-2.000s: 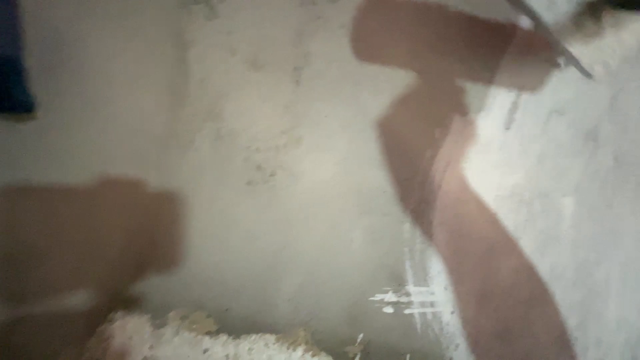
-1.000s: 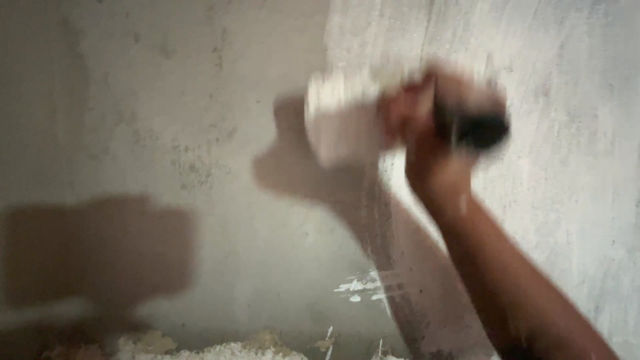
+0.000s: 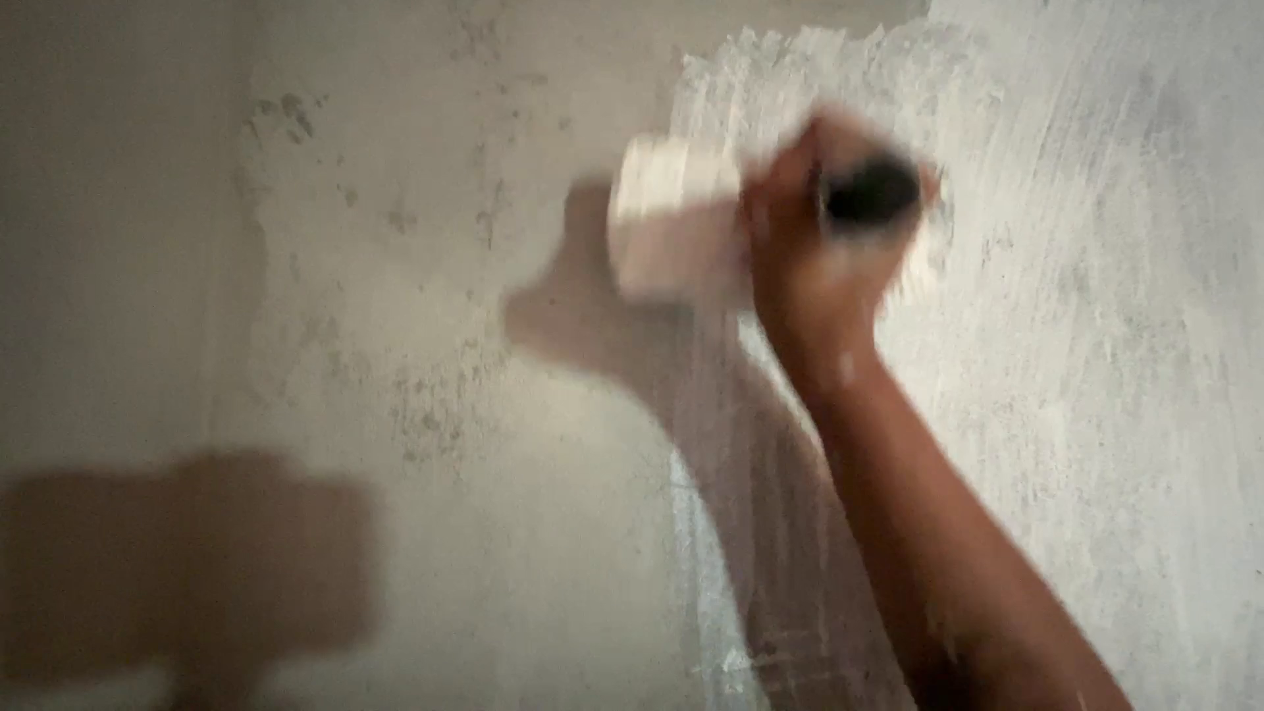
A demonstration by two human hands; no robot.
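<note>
My right hand (image 3: 834, 227) is closed around the black handle (image 3: 874, 193) of a wide whitewash brush with pale bristles (image 3: 676, 217). The bristles lie against the plaster wall (image 3: 444, 296), at the left edge of a strip of wet white paint (image 3: 810, 69). Brush and hand are blurred. White specks show on my wrist and forearm. My left hand is out of view.
Whitish brushed paint (image 3: 1116, 346) covers the wall on the right. The grey-beige wall on the left has dark stains (image 3: 430, 415). The arm's shadow falls below the brush, and a blocky shadow (image 3: 188, 563) lies at the lower left.
Two seconds ago my right hand was out of view, with its shadow on the wall; it came into view with the brush. A fresh white strip now shows around and above the brush.
</note>
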